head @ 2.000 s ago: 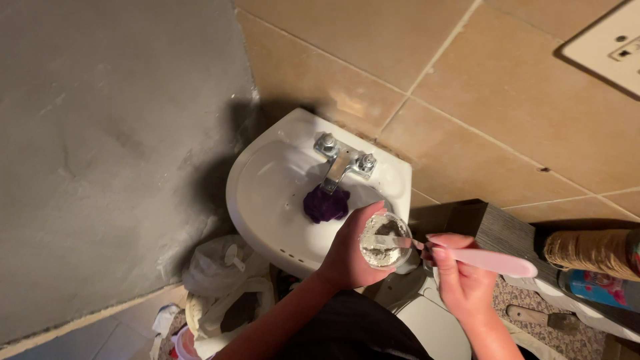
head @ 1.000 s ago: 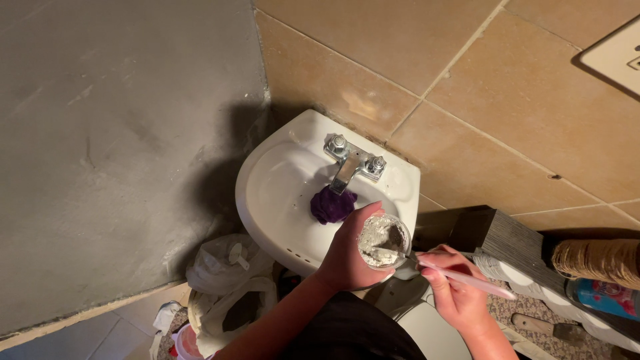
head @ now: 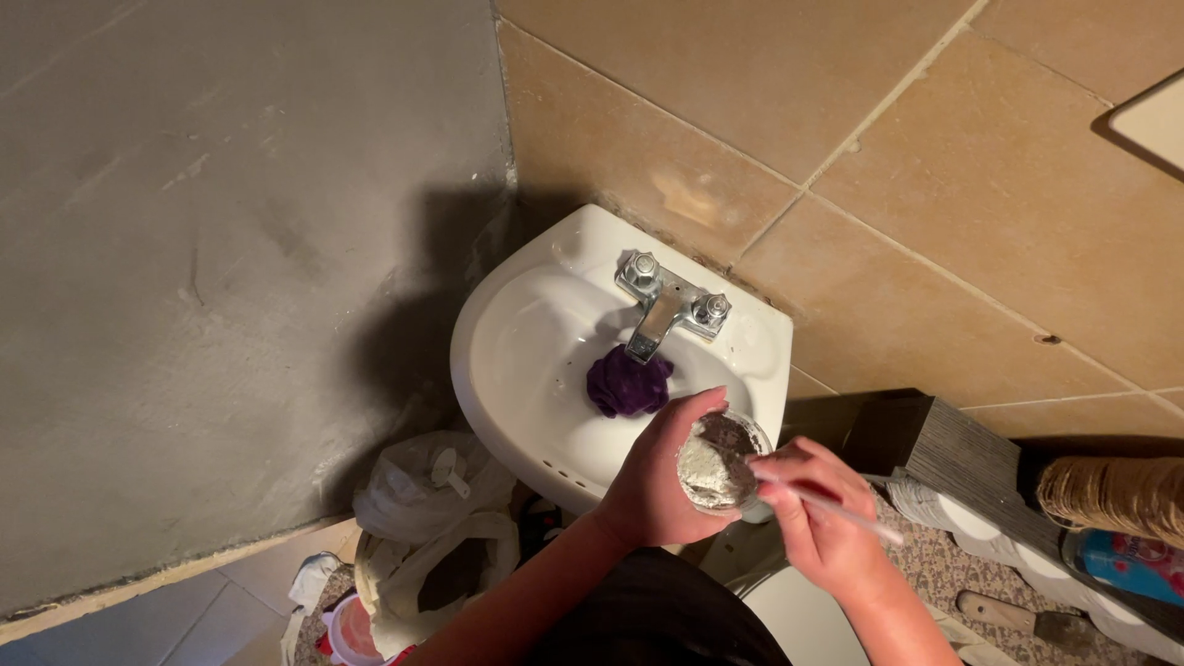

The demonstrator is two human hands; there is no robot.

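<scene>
My left hand (head: 661,472) is wrapped around a clear cup (head: 720,462), tilted so that the pale, powdery or pasty material inside shows. In my right hand (head: 823,513) is a tool with a thin pink handle (head: 837,513); its working end reaches into the cup, mostly hidden by the fingers and rim. Both hands are over the near right edge of a white washbasin (head: 527,388). A bunched purple cloth (head: 629,381) lies in the bowl, below the spout of the chrome faucet (head: 659,319).
Tan tiles (head: 684,120) and a grey wall (head: 231,231) meet behind the basin. Below left stands a bag-lined bin (head: 499,546) near a pink container (head: 356,629). At right are a dark shelf unit (head: 971,462), a cord-wrapped object (head: 1110,495), a blue can (head: 1110,560) and a wooden-handled tool (head: 999,612).
The pink handle, seen broad side on two seconds ago, now shows its narrow edge. My right hand has moved in closer to the cup, which my left hand keeps holding.
</scene>
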